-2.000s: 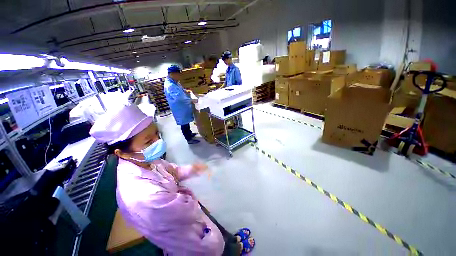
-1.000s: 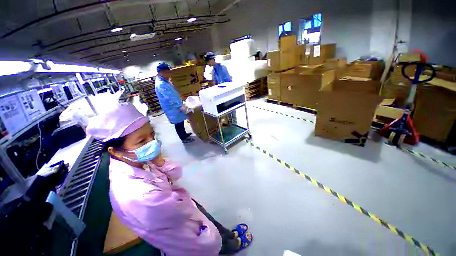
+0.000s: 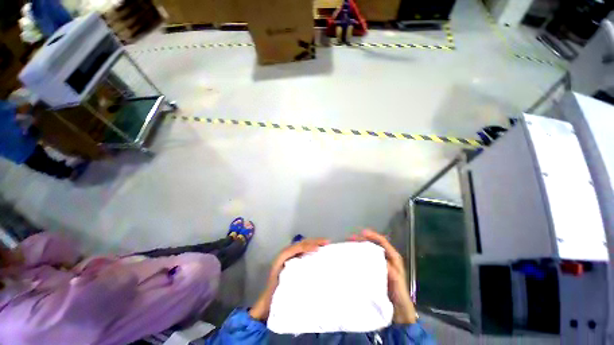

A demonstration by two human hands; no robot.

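A white folded cloth [image 3: 331, 288] with soft, rounded edges is held up in front of my body at the bottom centre. My left hand [image 3: 286, 268] grips its left side and top left edge. My right hand [image 3: 394, 273] grips its right side and top right corner. Parts of my fingers are hidden behind the cloth. At the right, a white cabinet unit [image 3: 501, 192] with a white side cover [image 3: 564, 185] lies on a metal trolley [image 3: 439, 253] with a green shelf.
A person in pink [image 3: 121, 290] is close at my left. Another white unit [image 3: 71, 57] stands on a trolley [image 3: 138, 121] at the upper left, beside a person in blue [image 3: 19, 138]. A carton [image 3: 281, 30] and yellow-black floor tape [image 3: 303, 129] lie ahead. More white units stand at the far right.
The view has swung right and down. Both my hands and the white cloth have come into view, as have the units at the right. The person in pink now shows lower left.
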